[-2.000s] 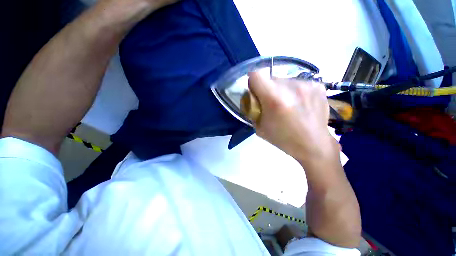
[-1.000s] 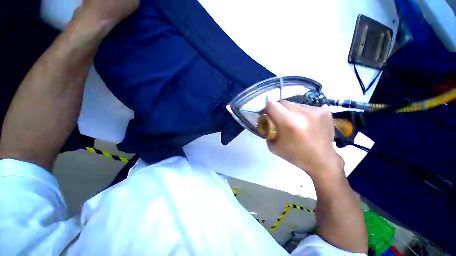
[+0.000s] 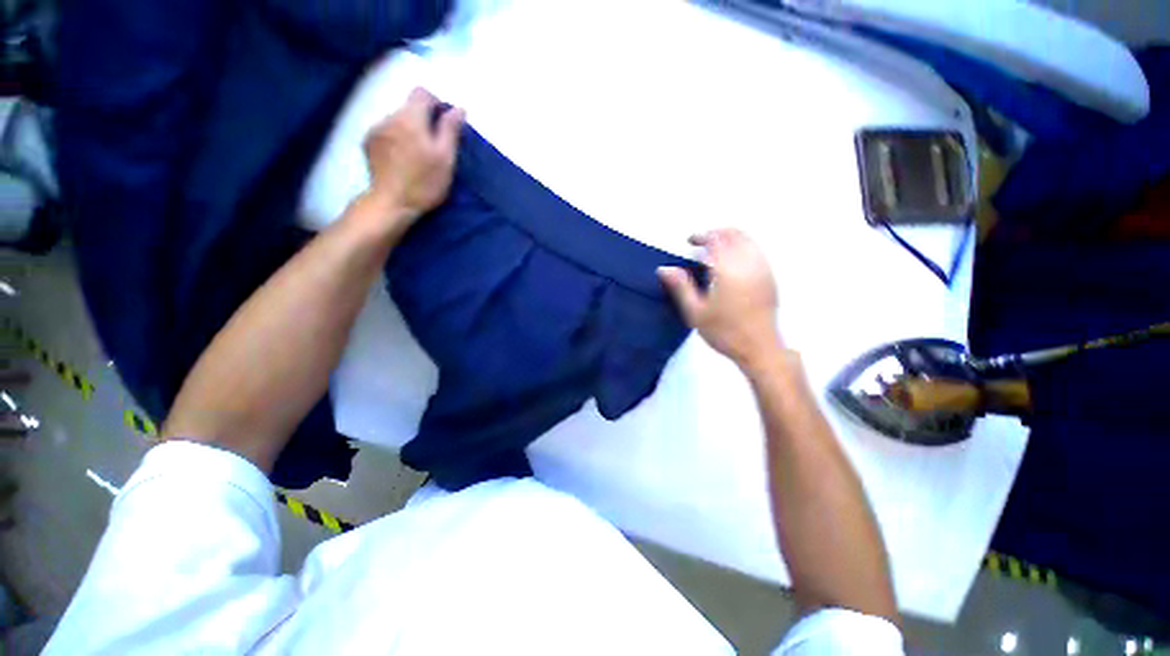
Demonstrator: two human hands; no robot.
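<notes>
The navy trousers (image 3: pixel 513 320) lie gathered on the white ironing table, their lower part hanging over the front edge. The waistband (image 3: pixel 565 228) runs in a slight curve between my hands. My left hand (image 3: pixel 413 154) grips its left end. My right hand (image 3: pixel 729 288) holds its right end between thumb and fingers. The steam iron (image 3: pixel 908 391) sits on the table to the right of my right hand, untouched, its tip pointing left and its wooden handle showing.
The iron rest (image 3: pixel 916 177) lies on the table at the back right, with a thin dark cord loop beside it. The white sleeve board (image 3: pixel 1026 51) is at the upper right. Navy garments hang at the left (image 3: pixel 167 192) and right (image 3: pixel 1091 423).
My right hand has let go of the iron, which now stands at the right, and holds the waistband's right end. My left hand and the waistband's left end now show lower and further right.
</notes>
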